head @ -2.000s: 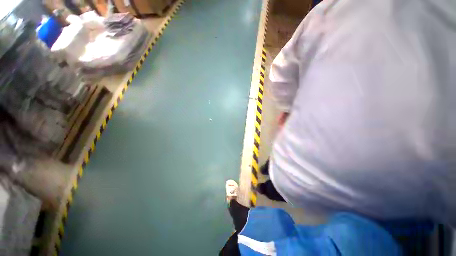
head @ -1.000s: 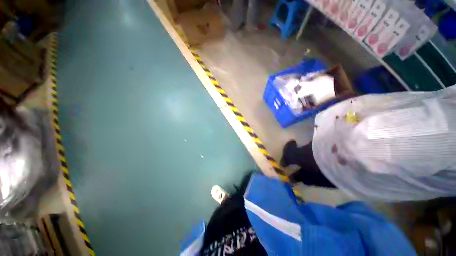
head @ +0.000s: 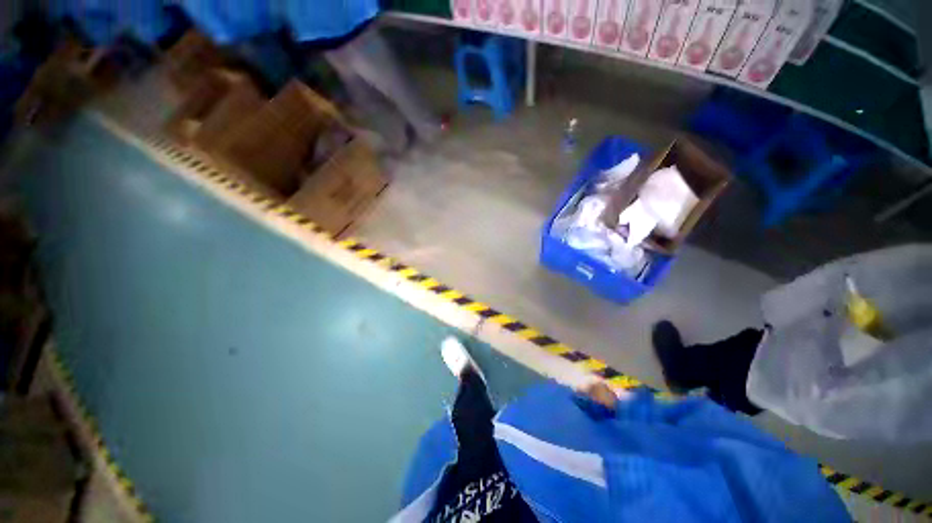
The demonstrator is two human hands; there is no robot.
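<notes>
A small part of my right hand (head: 601,394) shows at the edge of my blue sleeve, low in the head view; its fingers are blurred and I cannot tell if it holds anything. My left hand is not in view. In front of me to the right, a blue plastic bin (head: 603,281) stands on the floor. It holds crumpled white packing (head: 591,227) and an open brown carton (head: 705,174), tilted, with white material inside.
Printed boxes (head: 669,36) stand in a row on the bench at the top. Blue stools (head: 486,74) are under it. Brown cartons (head: 342,189) stand left of the bin. A person in pale clothing (head: 833,378) is at right. Yellow-black tape (head: 491,315) edges the green floor.
My view has swung right towards the bench, so the bin, stools and printed boxes show more fully. The pale-clothed person has shifted to the lower right. Part of my right hand now shows.
</notes>
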